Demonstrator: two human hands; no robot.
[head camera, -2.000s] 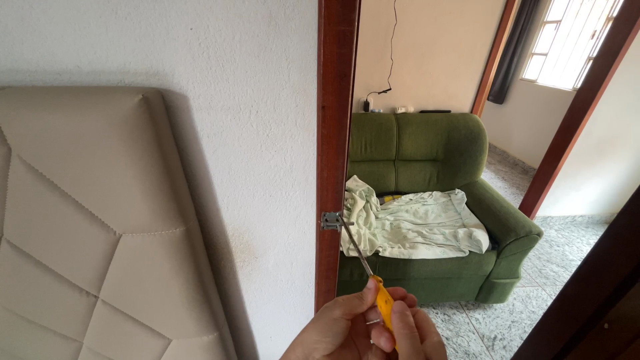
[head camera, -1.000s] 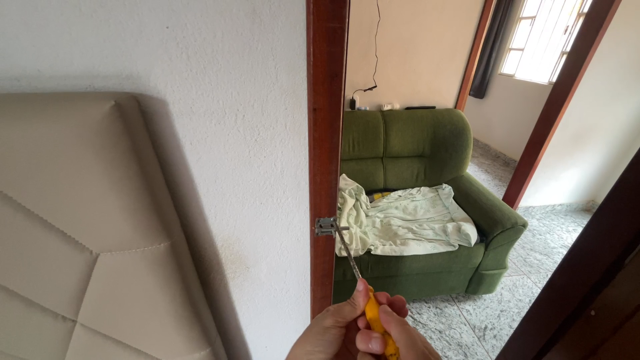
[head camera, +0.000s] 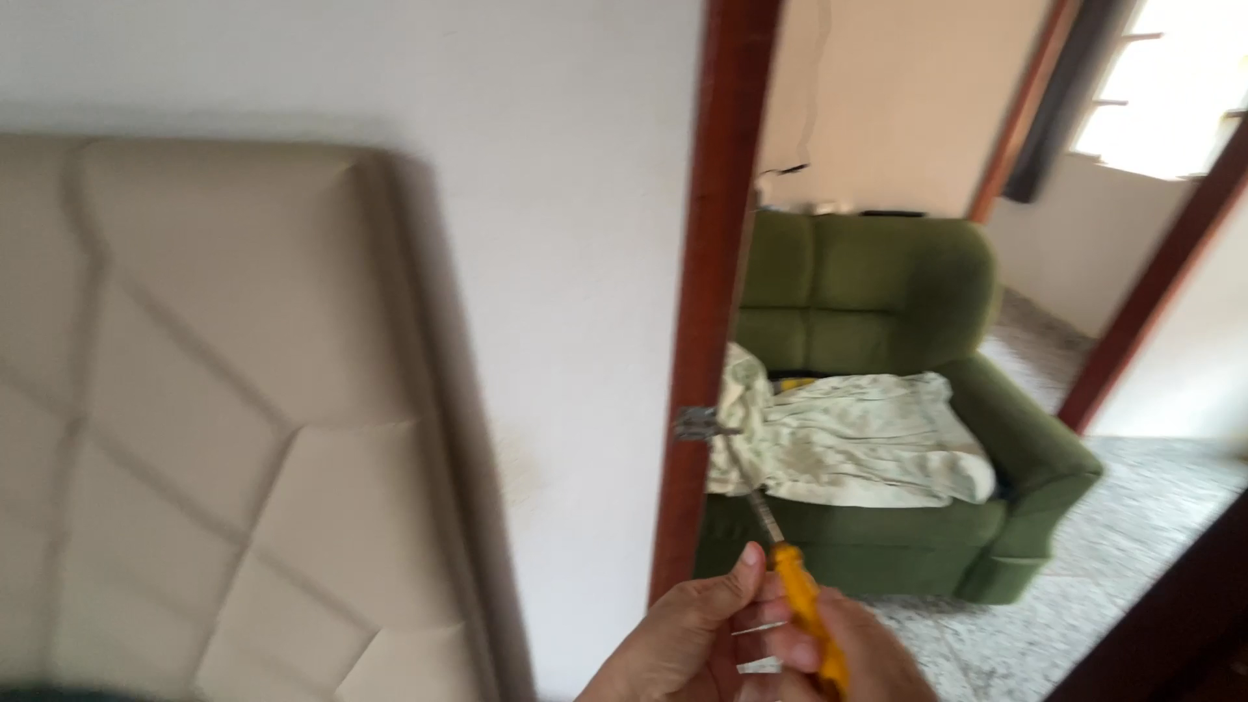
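A screwdriver with a yellow handle (head camera: 805, 609) points up and left, its thin metal shaft ending near a small metal latch fitting (head camera: 696, 423) on the reddish wooden door frame (head camera: 717, 244). Blur hides whether the tip touches the fitting. My right hand (head camera: 863, 643) is closed around the handle. Just left of it, my left hand (head camera: 697, 624) has its thumb raised beside the top of the handle; its fingers lie behind or against the handle, and their exact contact cannot be told.
A beige padded headboard (head camera: 224, 390) leans by the white wall (head camera: 565, 244) at left. Beyond the frame stands a green sofa (head camera: 877, 283) with a pale patterned cloth (head camera: 858, 448) on it. A dark wooden edge (head camera: 1160, 604) crosses the lower right.
The view has shifted left and blurred. Both hands stay around the screwdriver, which still points toward the fitting on the frame.
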